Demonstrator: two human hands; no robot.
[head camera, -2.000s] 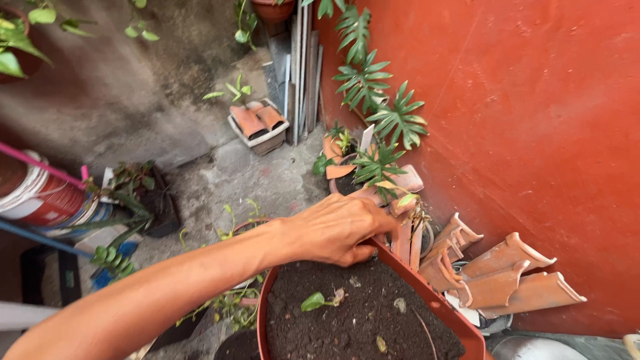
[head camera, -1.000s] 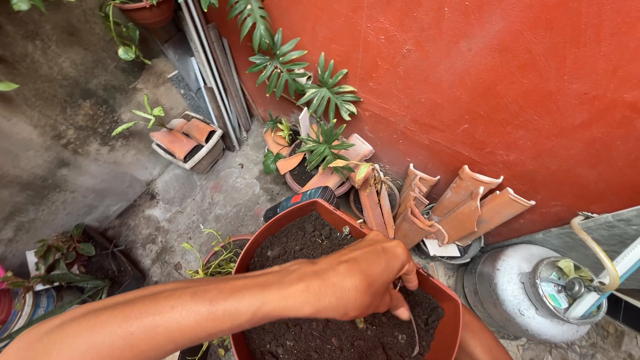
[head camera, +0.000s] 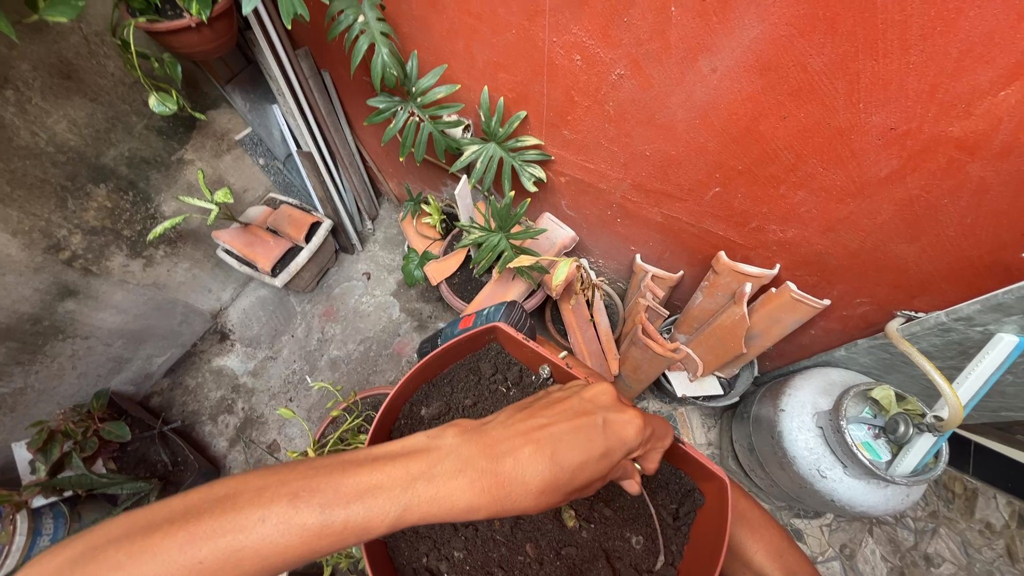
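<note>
A terracotta-coloured plastic planter (head camera: 714, 480) full of dark soil (head camera: 472, 388) is tilted at the lower middle. My left hand (head camera: 584, 444) reaches over it from the left, fingers curled down near the right part of the rim. A thin, bent stem (head camera: 654, 520) runs over the soil from beside its fingertips; whether they grip it is unclear. A small withered leaf (head camera: 570, 517) lies on the soil below the hand. A small metal fitting (head camera: 545, 373) shows on the inner far wall. My right forearm shows beyond the planter's lower right side, its hand hidden.
Behind the planter are clay roof tiles (head camera: 724, 320), a potted split-leaf plant (head camera: 500, 232) and a dark blue object (head camera: 476, 324). A gas cylinder (head camera: 788, 440) stands at right, a tile-covered pot (head camera: 276, 272) at back left, a red wall (head camera: 720, 136) behind.
My left hand has moved from the planter's far rim to over the soil near its right side. The green leaf seen on the soil earlier is no longer visible. The view has shifted right.
</note>
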